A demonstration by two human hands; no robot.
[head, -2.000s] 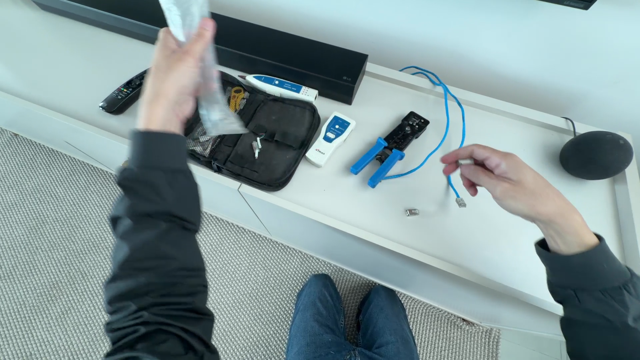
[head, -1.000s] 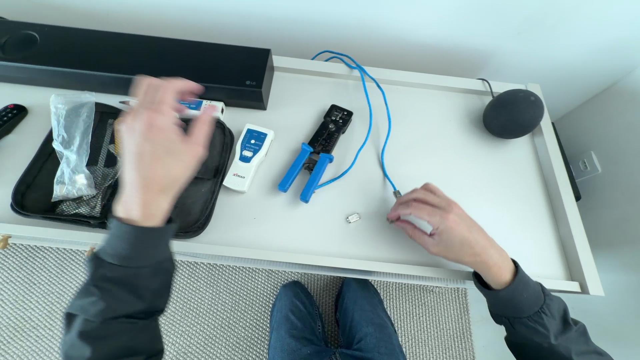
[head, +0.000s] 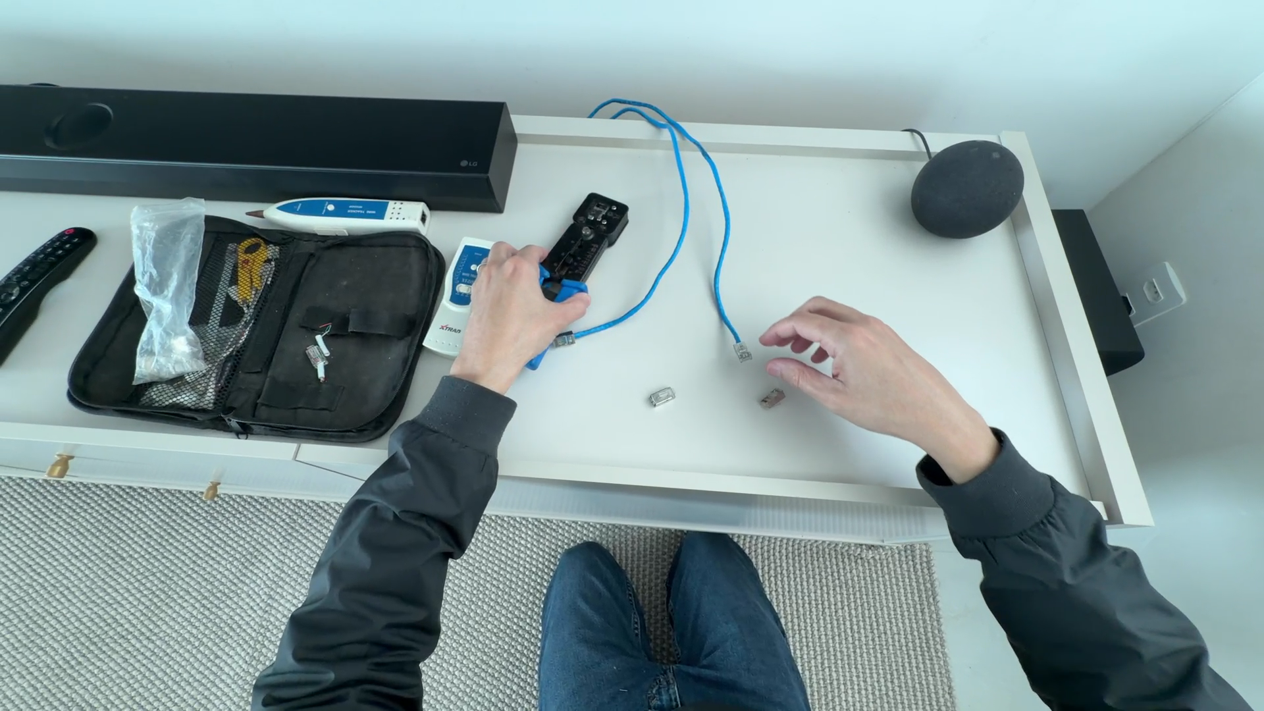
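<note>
My left hand (head: 518,318) lies over the blue handles of a crimping tool (head: 590,237), fingers and thumb around them. Just right of it, one plugged end of a blue network cable (head: 683,212) shows by the handles. The other end, with its metal connector (head: 743,352), rests on the white cabinet top. My right hand (head: 859,370) hovers beside that connector with fingers apart, holding nothing. Two small metal connectors lie loose, one (head: 662,397) between the hands and one (head: 772,398) below the right fingertips. A white cable tester (head: 460,306) is partly hidden behind my left hand.
An unzipped black tool case (head: 341,395) holds a clear plastic bag (head: 166,296), yellow tool (head: 252,269) and small connectors. Behind it lie a white probe (head: 341,214) and black soundbar (head: 257,148). A remote (head: 39,281) is far left; a round dark speaker (head: 968,190) stands back right.
The plastic bag, held in my left hand two seconds ago, lies on the case. My left hand has moved right onto the crimping tool. My right hand has released a small connector onto the cabinet top.
</note>
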